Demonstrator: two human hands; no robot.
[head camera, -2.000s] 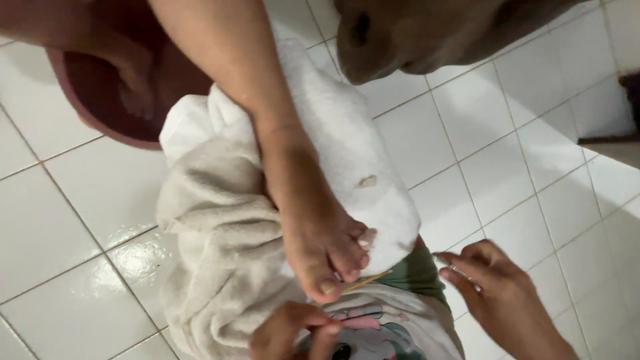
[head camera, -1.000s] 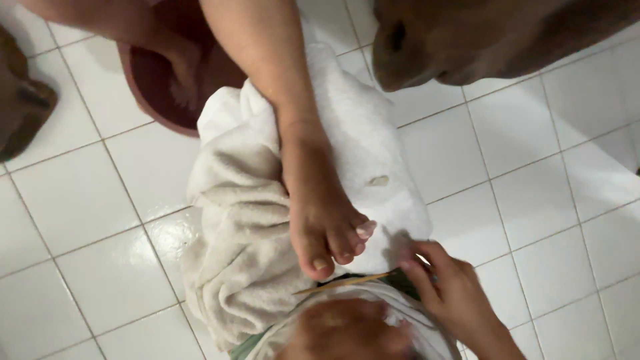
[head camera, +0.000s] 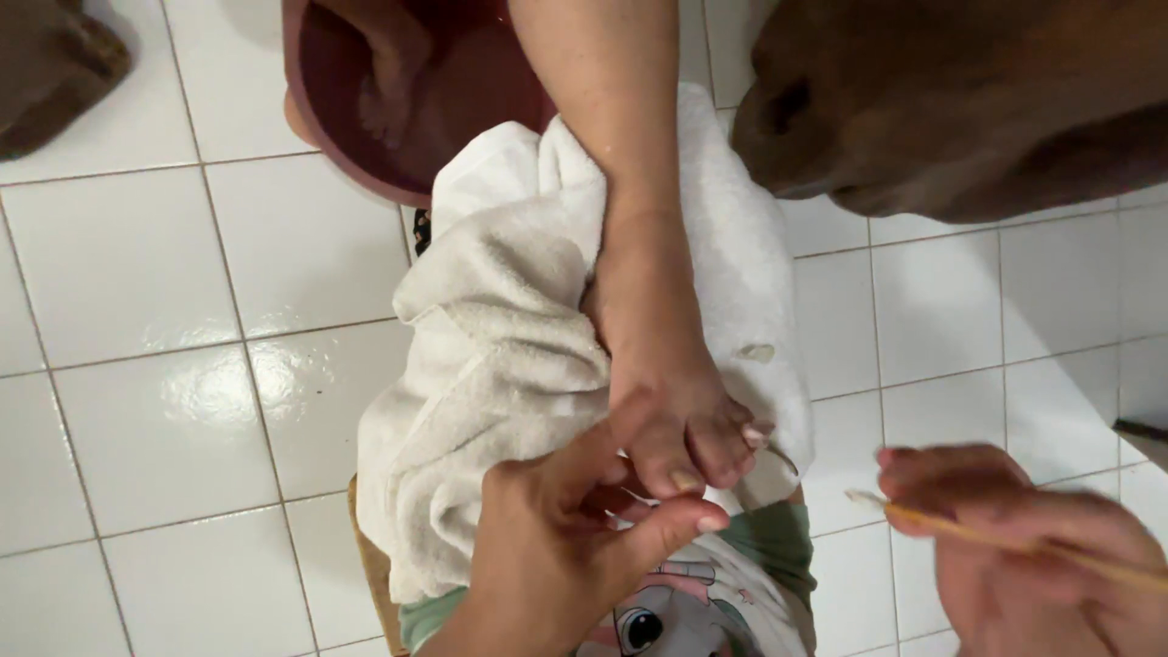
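Observation:
Another person's bare foot (head camera: 671, 383) rests on a white towel (head camera: 511, 365) over my lap, toes toward me. My left hand (head camera: 584, 538) is at the big toe, its thumb beside the toenail and its other fingers partly hidden under the toes; it seems to grip the toe. My right hand (head camera: 1013, 538), blurred, holds a thin wooden stick (head camera: 967, 531) with a white tip, right of the foot and apart from it. A bit of white material (head camera: 756, 434) sits at the smaller toes.
A dark red basin (head camera: 365, 173) at the top left holds the person's other foot (head camera: 392, 91). Brown draped material (head camera: 940, 109) fills the upper right, and another brown object (head camera: 55, 73) is at the upper left. White floor tiles (head camera: 146, 429) lie around.
My left hand has come up to the big toe from the lower edge. My right hand, near the towel's edge one second ago, is now farther right with the stick.

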